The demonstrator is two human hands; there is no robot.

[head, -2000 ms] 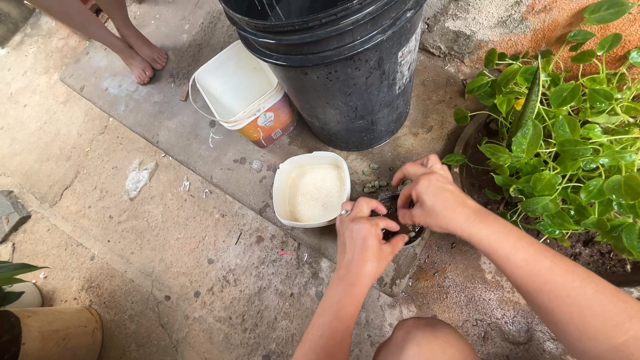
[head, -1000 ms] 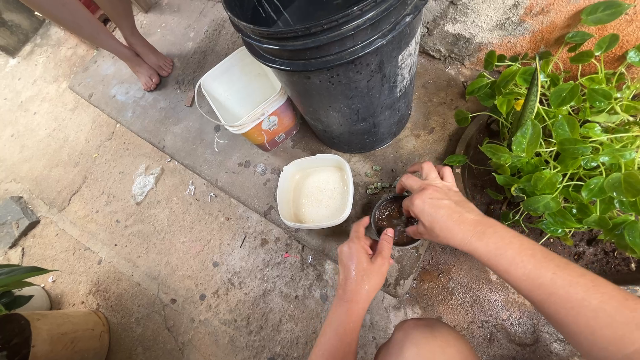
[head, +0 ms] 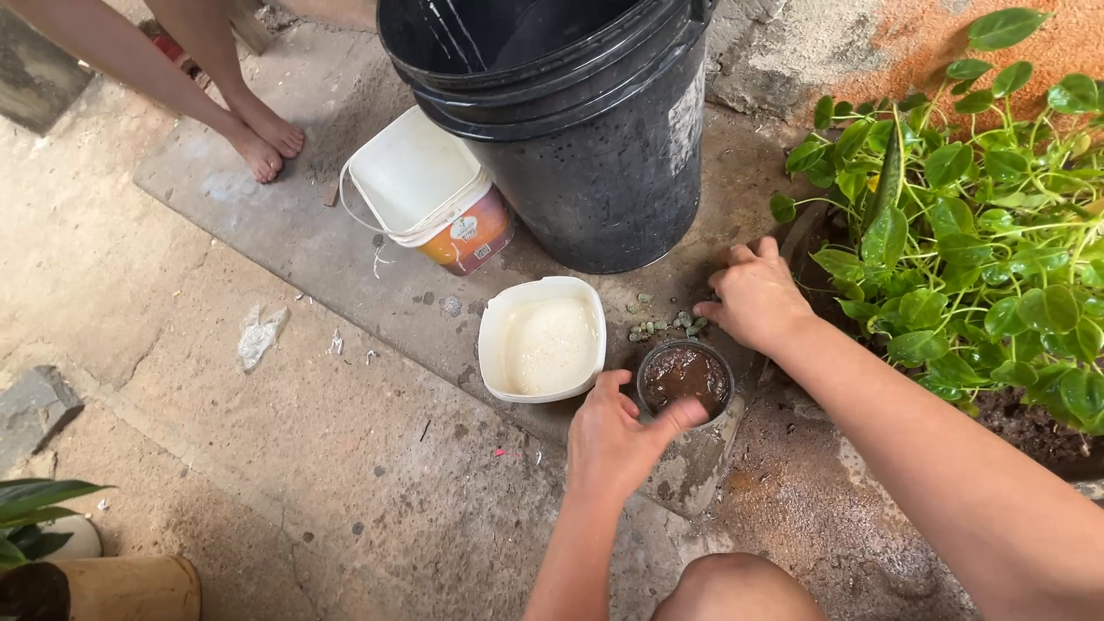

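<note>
A small dark round pot point(head: 686, 379) of wet brown soil stands near the corner of the concrete slab. My left hand point(head: 625, 427) is at its lower left side, fingers apart, the thumb over the rim. Just behind the pot lie small green succulent cuttings point(head: 660, 328). My right hand point(head: 755, 289) is beside them at their right end, fingers bent; whether its fingertips hold a cutting cannot be told. Left of the pot sits a white square plastic tub point(head: 543, 341) with cloudy whitish liquid in it.
A tall black bucket point(head: 595, 172) and a tipped white pail point(head: 414, 181) with an orange label stand behind. A leafy green plant point(head: 966, 259) fills the right side. Another person's bare feet point(head: 263, 147) are at the upper left. A bamboo-like pot point(head: 129, 591) is at the lower left.
My right hand has moved off the pot, up and right to beside the cuttings. The soil surface, largely covered by my hands two seconds ago, now shows.
</note>
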